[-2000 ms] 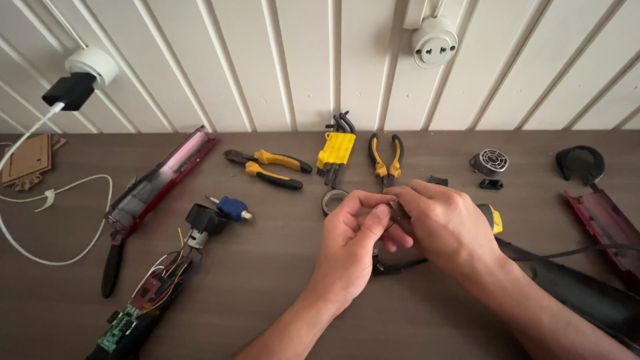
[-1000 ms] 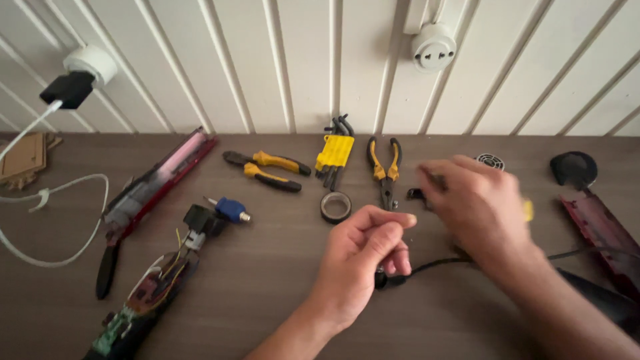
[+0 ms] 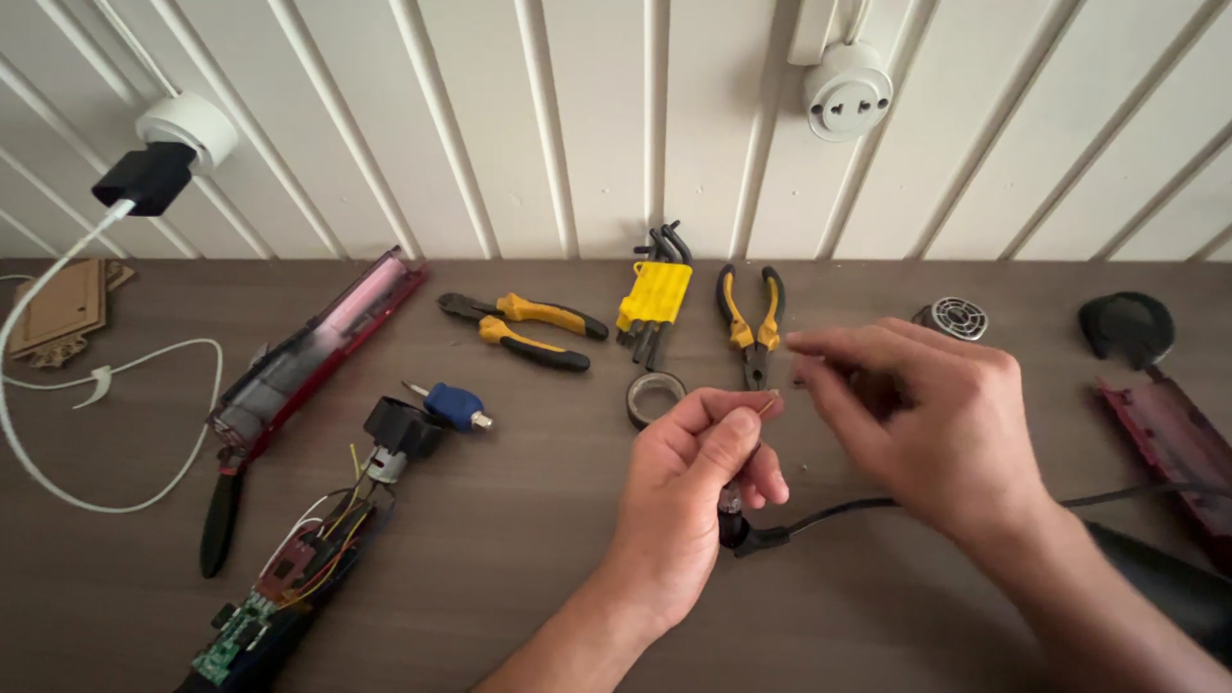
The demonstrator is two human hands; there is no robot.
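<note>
My left hand [image 3: 707, 481] pinches a thin wire [image 3: 767, 408] between thumb and forefinger; its tip sticks out at the fingertips. Below those fingers a black cable end [image 3: 733, 527] with a clear part shows, partly hidden by the hand. My right hand [image 3: 924, 414] hovers just to the right, thumb and forefinger slightly apart; whether anything small lies between them I cannot tell. Behind the hands lie yellow-and-black pliers [image 3: 756, 332], jaws toward me. A roll of black tape [image 3: 655, 397] rests beside my left fingertips.
Diagonal cutters [image 3: 525, 330], a yellow hex key holder [image 3: 656, 294] and a stubby blue screwdriver [image 3: 452, 407] lie on the table. An opened device with circuit boards [image 3: 279, 577] and a red casing half [image 3: 318, 356] are left. At right are a round grille [image 3: 959, 319] and another casing piece [image 3: 1169, 443].
My right hand has parted from my left hand, where both were together two seconds ago. The tape roll and pliers' jaws, earlier partly covered, now show more.
</note>
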